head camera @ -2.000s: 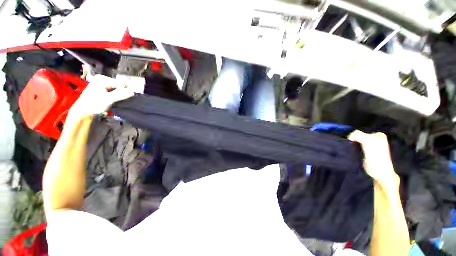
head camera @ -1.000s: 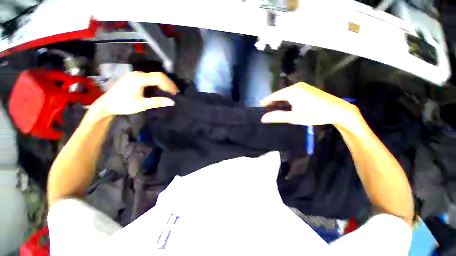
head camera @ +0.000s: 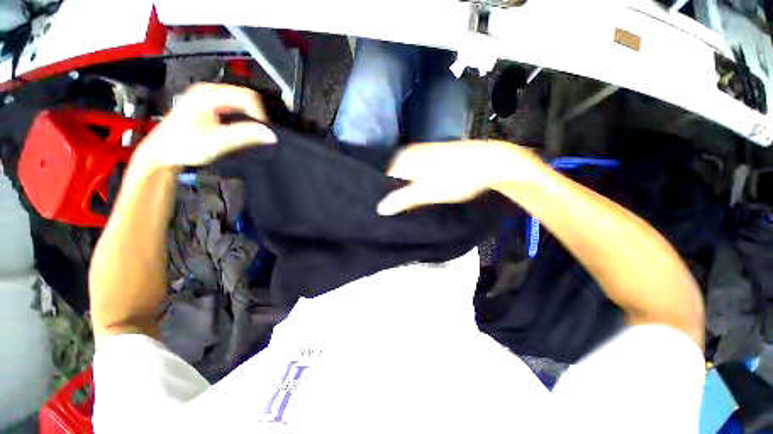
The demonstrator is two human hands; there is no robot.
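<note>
A dark black or navy garment (head camera: 339, 208) hangs over my lap, with its upper edge held up between my hands. My left hand (head camera: 208, 127) grips the upper left corner of the cloth, thumb in front. My right hand (head camera: 453, 174) pinches the upper edge right of the middle, with thumb and fingers on the cloth. Part of the garment lies behind my right forearm and is hidden. Both hands are a little blurred.
The white machine table (head camera: 542, 47) crosses the top. A red plastic stool (head camera: 68, 165) stands at left. Dark garment piles (head camera: 203, 271) lie on both sides. A blue-rimmed crate (head camera: 585, 162) is at right. Jeans-clad legs (head camera: 373, 102) show below the table.
The garment was stretched wide between my hands; my right hand has moved left along it, close to my left hand. My left hand has risen slightly since one second ago.
</note>
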